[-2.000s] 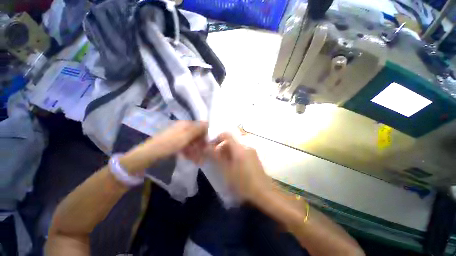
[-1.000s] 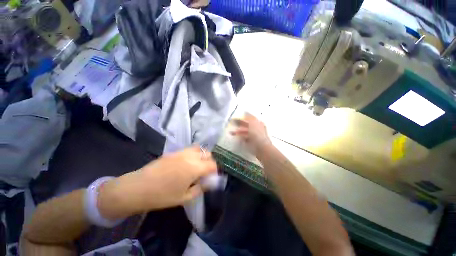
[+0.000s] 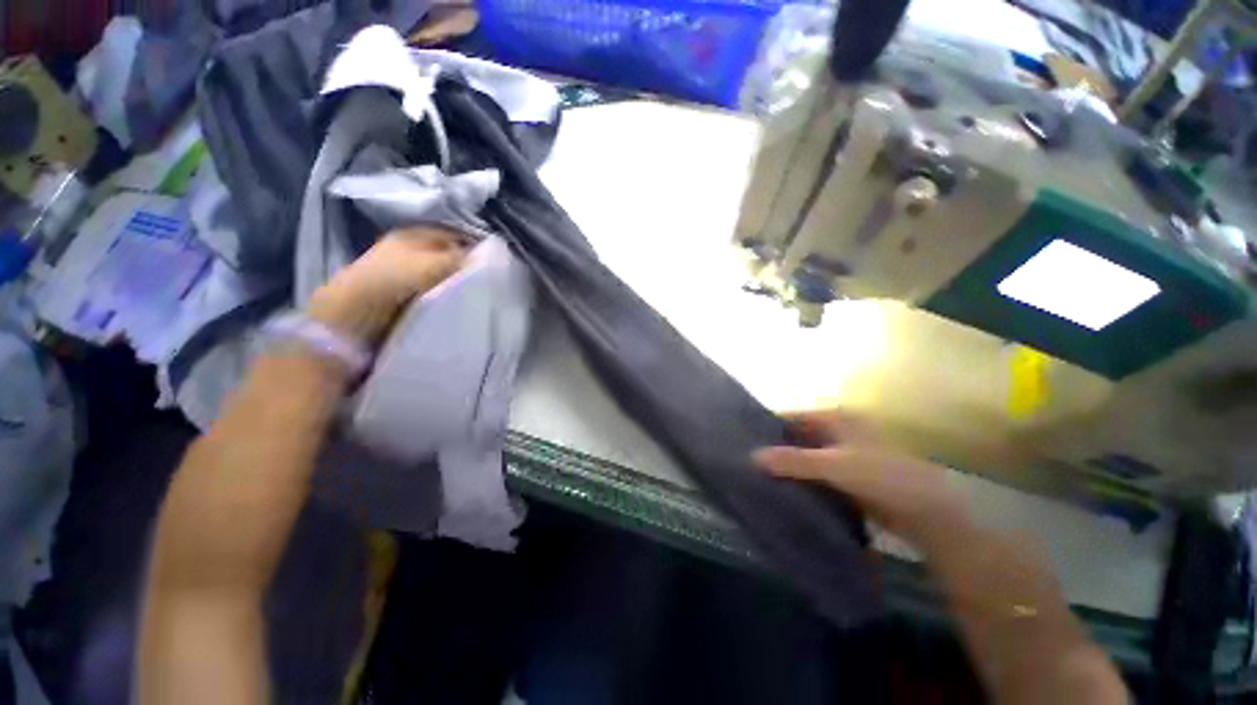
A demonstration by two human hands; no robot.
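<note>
A garment body of light grey and charcoal cloth (image 3: pixel 455 351) lies bunched on the left part of the machine table and hangs over its front edge. My left hand (image 3: pixel 414 269) grips its light grey cloth near a white fold. A long dark grey panel (image 3: pixel 648 365) stretches from the bundle to the right across the table. My right hand (image 3: pixel 841 468) holds the dark panel near its right end, slightly blurred, with fingertips on top of the cloth. The sewing machine head (image 3: pixel 882 207) stands behind my right hand; nothing lies under its needle area.
The pale table (image 3: pixel 620 165) has a green front edge (image 3: pixel 593 482). A blue basket (image 3: pixel 620 48) stands behind. Printed packaging (image 3: pixel 124 269) and grey cloth (image 3: pixel 35 455) are at left. Another machine (image 3: pixel 42 124) is at far left. A yellow sticker (image 3: pixel 1028 380) is on the machine.
My left hand has moved up and left onto the bundle. My right hand, empty one second ago, has moved right and now holds the dark panel, which is drawn out across the table.
</note>
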